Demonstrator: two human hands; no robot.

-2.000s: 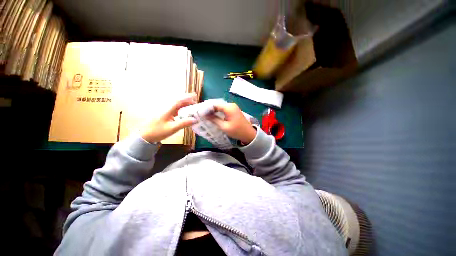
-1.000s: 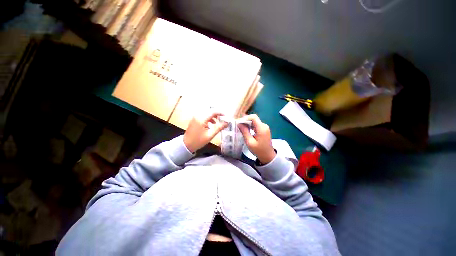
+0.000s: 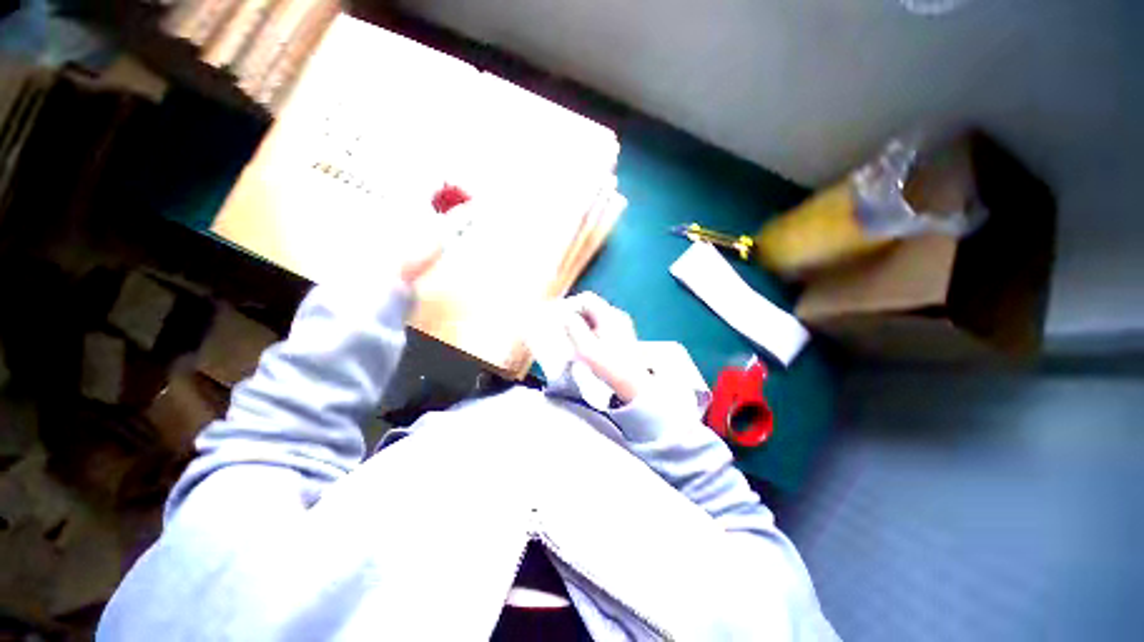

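The working pile of flat cartons (image 3: 282, 201) lies on the green table, its top face glaring white. My left hand (image 3: 433, 251) reaches over the top carton, washed out by glare; a small red patch shows beyond its fingers, and whether it holds a label cannot be told. My right hand (image 3: 605, 339) is at the pile's near right corner, closed on the white label strip (image 3: 558, 341). More white strip (image 3: 677, 364) shows beside my right wrist.
A red tape dispenser (image 3: 740, 408), a spare white strip (image 3: 740, 304) and a yellow-black cutter (image 3: 719, 240) lie at right. A yellow roll (image 3: 815, 232) leans on an open carton (image 3: 878, 282). The tall carton stack (image 3: 257, 44) stands upper left. Small boxes (image 3: 141, 310) lie on the floor.
My left hand has left the strip and moved up and left over the carton pile. My right hand stays near my body with the strip. The view has shifted slightly.
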